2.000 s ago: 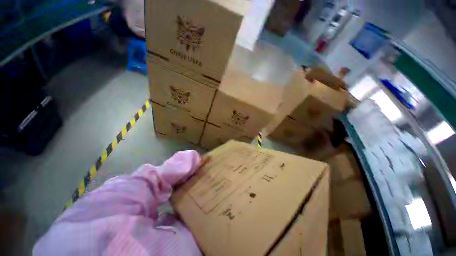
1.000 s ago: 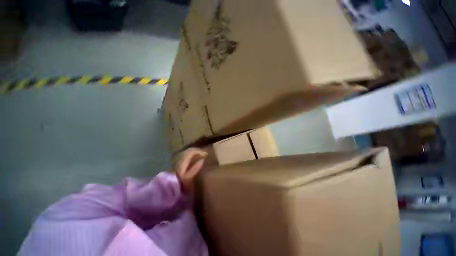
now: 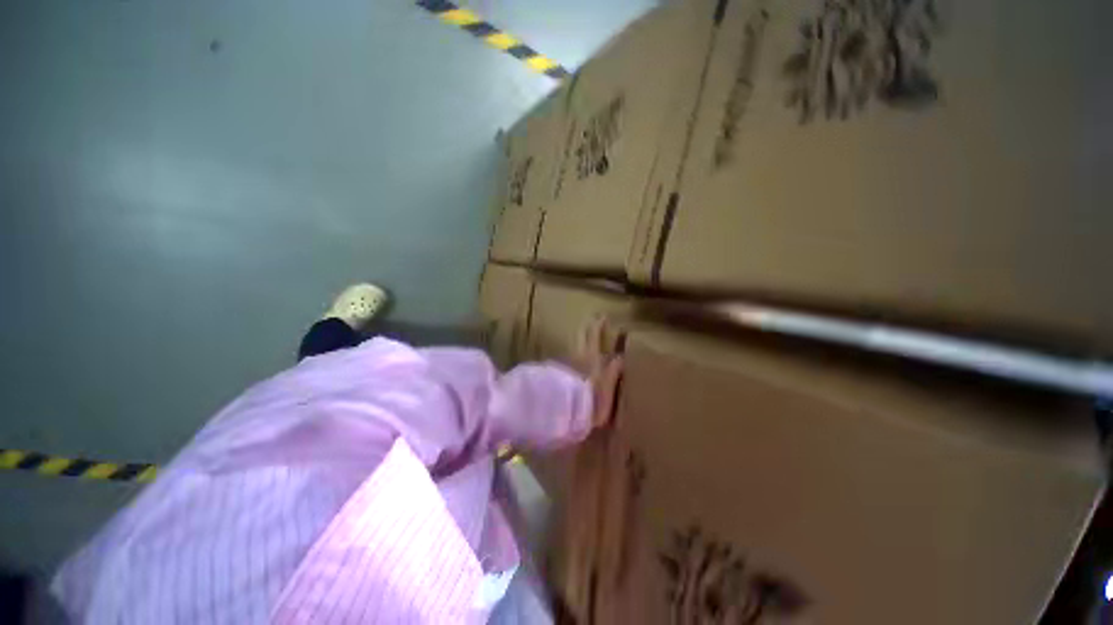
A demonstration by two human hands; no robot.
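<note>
A large brown carton [image 3: 842,488] with a dark owl-like print fills the lower right. My left hand [image 3: 603,376], bare in a pink striped sleeve, is on this carton's left edge, its fingers near the gap to the neighbouring stack. The fingers are partly blurred. The carton stands close beside a stack of printed brown cartons [image 3: 684,159], with a narrow dark gap between them. My right hand is out of the picture.
Grey floor [image 3: 208,232] lies on the left, with yellow-black tape [image 3: 500,39] at the top and more tape at the lower left. A cream clog [image 3: 360,303] and dark trouser leg show beyond my sleeve. A pale strip crosses the gap at the right.
The view has turned and moved closer to the stack. The carton at my left hand now stands alongside the stacked cartons, and its printed side shows. The white box at the right has left the view.
</note>
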